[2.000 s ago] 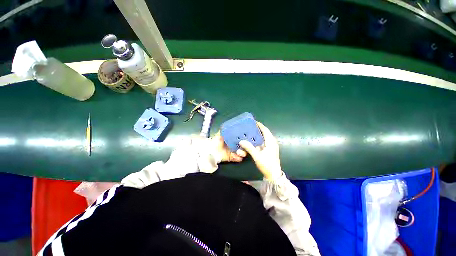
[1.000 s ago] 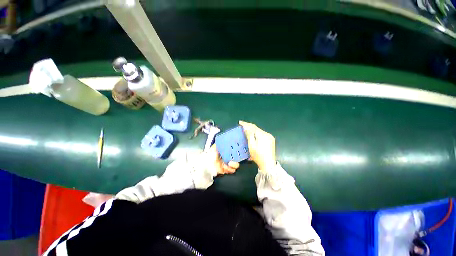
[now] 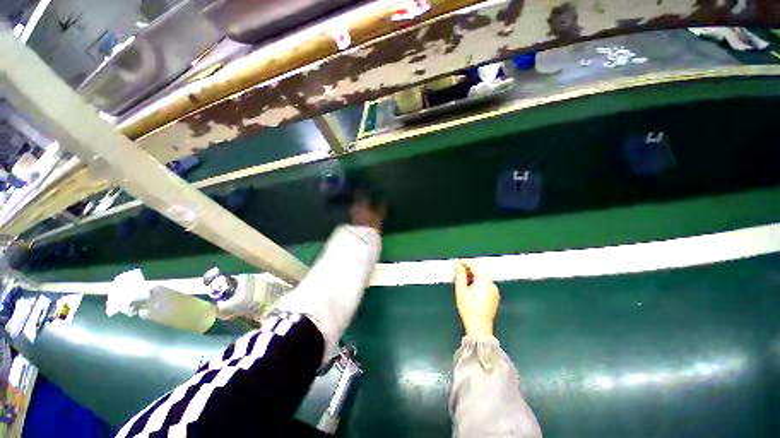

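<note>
My left hand (image 3: 368,212) is stretched over the dark belt, blurred and in shadow. A dark square part (image 3: 335,181) lies just beyond it, also blurred; whether the hand touches or holds a part cannot be told. My right hand (image 3: 477,301) is by the white rail, fingers curled together, with a small reddish spot at the fingertips. No square part shows in it. The silver air blow gun (image 3: 344,383) lies on the green bench beside my left sleeve. Other square parts (image 3: 519,190) with pale metal pieces on top sit spaced along the belt.
A slanted pale post (image 3: 162,192) crosses the left side. A pump bottle (image 3: 248,295) and a cloth-topped bottle (image 3: 180,310) stand near its foot. The white rail (image 3: 590,263) borders the belt. A paint-chipped shelf (image 3: 385,73) runs beyond.
The view has tilted up towards the belt. My left hand has left the bench and reached over the belt. My right hand has moved forward to the rail, without the blue part.
</note>
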